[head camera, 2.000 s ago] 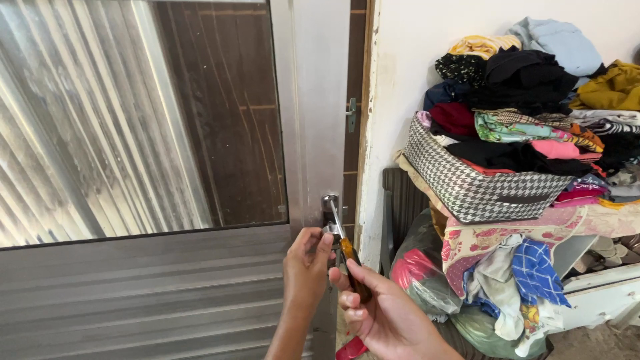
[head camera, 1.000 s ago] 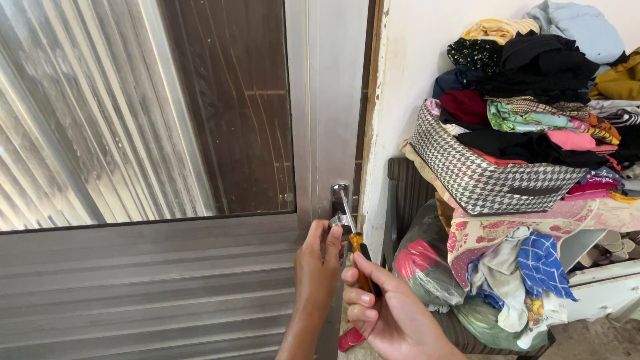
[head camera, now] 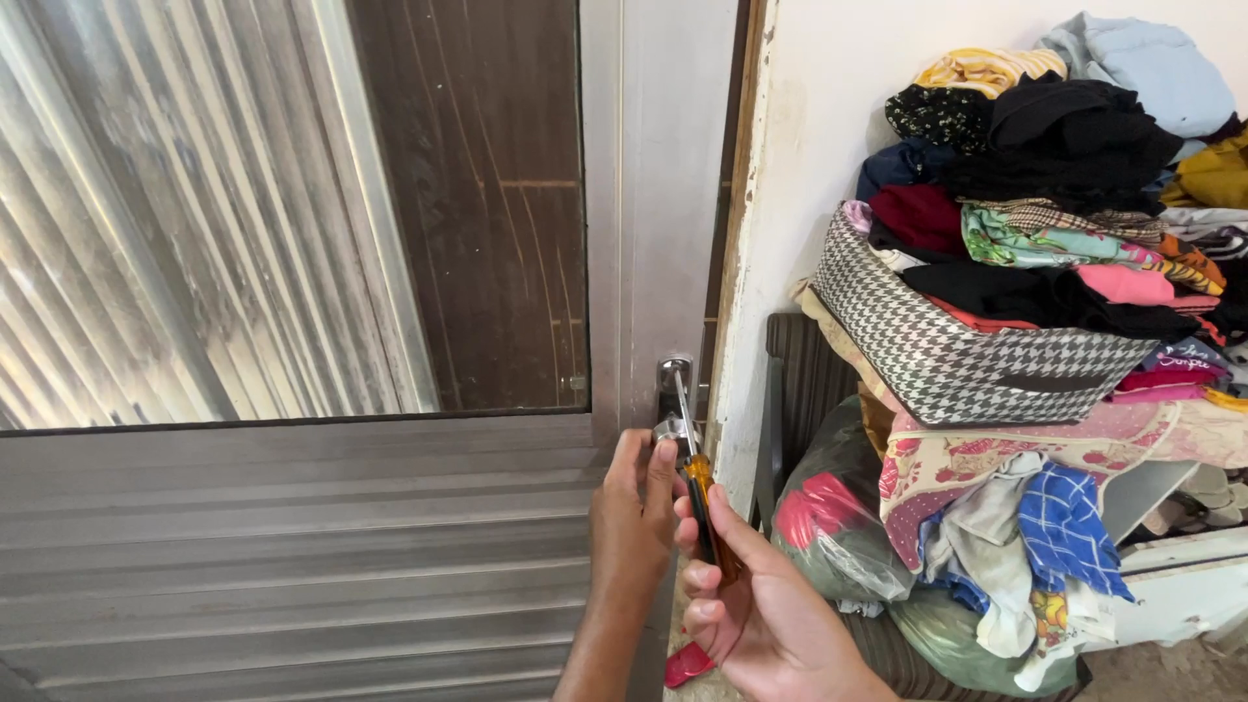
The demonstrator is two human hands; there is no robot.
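Note:
A grey metal door (head camera: 663,224) with a glass pane fills the left and middle of the head view. On its right stile is a lock fitting (head camera: 674,370) with a shiny upper end. My right hand (head camera: 756,595) grips a screwdriver (head camera: 702,487) with an amber and black handle, its shaft slanting up to the fitting's upper part. Just left of it, my left hand (head camera: 639,507) pinches a round metal knob (head camera: 671,429) at the fitting's lower end. Fingers hide part of the knob, and whether the screwdriver's tip sits in a screw is unclear.
A houndstooth fabric bin (head camera: 965,375) heaped with clothes stands on a cloth-covered surface at right. Below are a plastic bag (head camera: 838,517), hanging cloths (head camera: 1072,517) and a striped chair back (head camera: 804,390). The white wall's edge (head camera: 756,253) runs beside the door.
Both hands stay at the lock fitting, the right still holding the screwdriver and the left still at the knob. Nothing has been let go.

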